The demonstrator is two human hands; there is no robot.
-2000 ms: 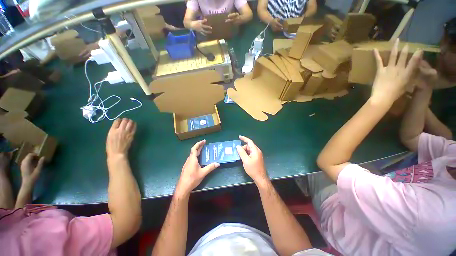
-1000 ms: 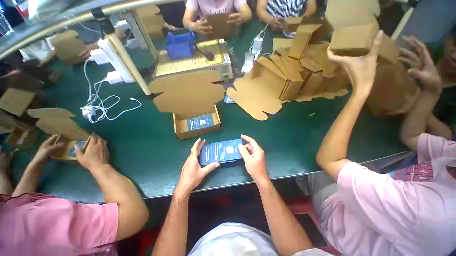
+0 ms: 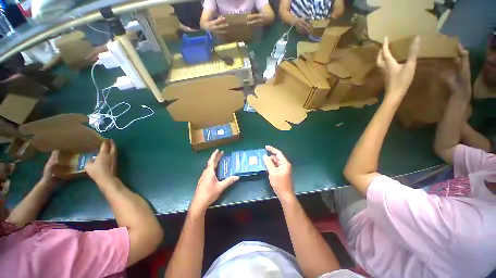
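Blue printed cards with white text and a white square code are held flat above the table's near edge. At least two overlap, the upper one shifted to the right. My left hand holds their left end, thumb on top. My right hand grips their right end. Beyond my hands stands an open brown mailer box, its wide lid upright at the back. Another blue card lies inside the box.
Folded brown cartons are heaped right of centre. A blue bin sits on the equipment box behind. A white cable and power strip are at left. Neighbours' arms handle boxes on both sides.
The upper card has slid right over the one below, with my right hand. The left neighbour now holds an open box with a blue card in it. The right neighbour's hands moved with a box.
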